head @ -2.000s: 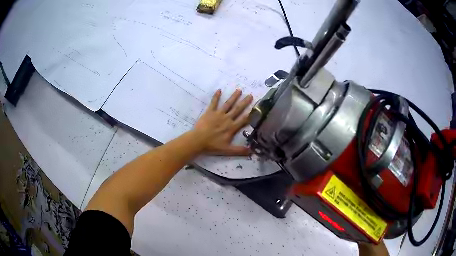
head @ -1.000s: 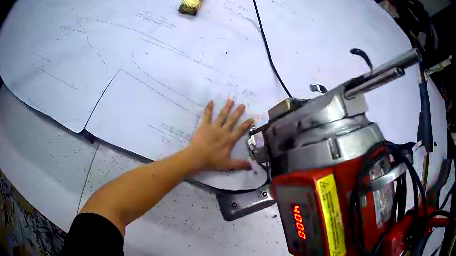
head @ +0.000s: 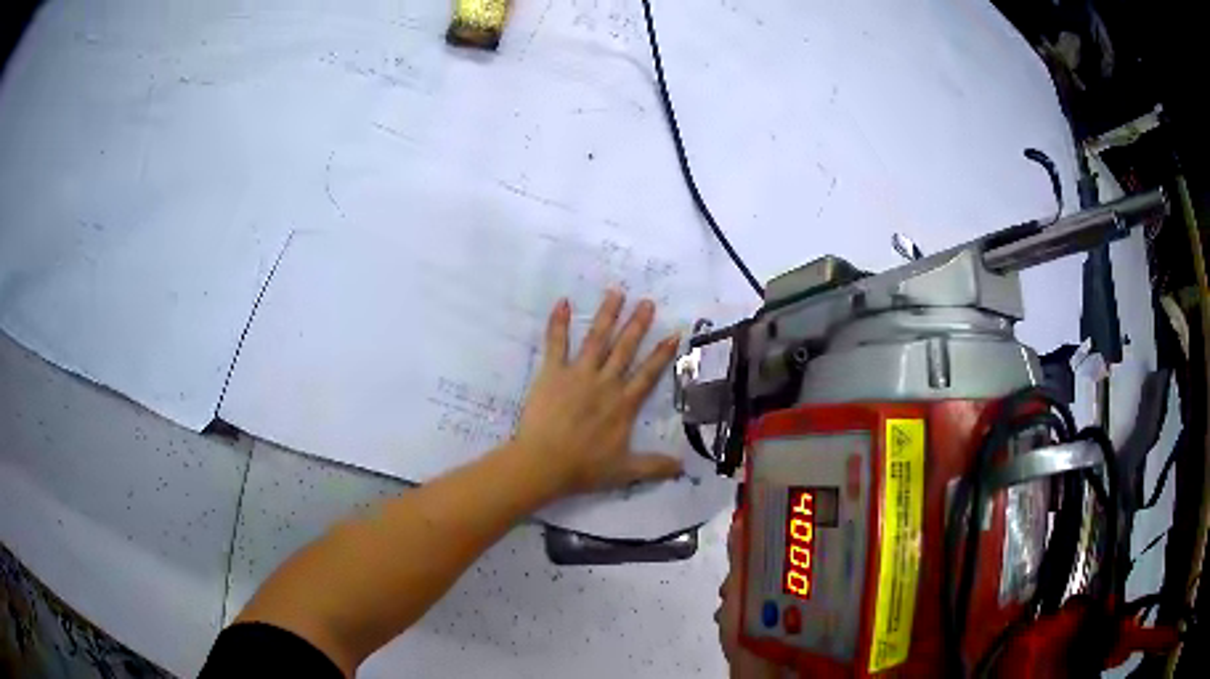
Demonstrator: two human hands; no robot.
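Observation:
My left hand [head: 591, 405] lies flat on the white paper marker [head: 398, 305], fingers spread, just left of the cutting machine's front. The red and silver straight knife cutting machine [head: 829, 531] stands upright at right, showing lit red digits. My right hand [head: 730, 617] shows only as a strip of skin at the machine's lower left side; the body hides the rest and its grip. The grey base plate [head: 621, 545] sticks out beyond the curved near edge of the lay. The blade is hidden. A cut line runs through the paper at left.
A gold-yellow cloth weight [head: 478, 21] lies on the paper at the top. A black power cord [head: 683, 159] runs across the paper to behind the machine. The pale table [head: 332, 537] shows along the near side, with a panel seam. Dark fabric strips [head: 1099, 299] lie at far right.
The machine has turned, its tubes swinging right and its digit panel coming into view. The base plate now points leftward along the lay's edge. My left hand stays flat; the view has shifted.

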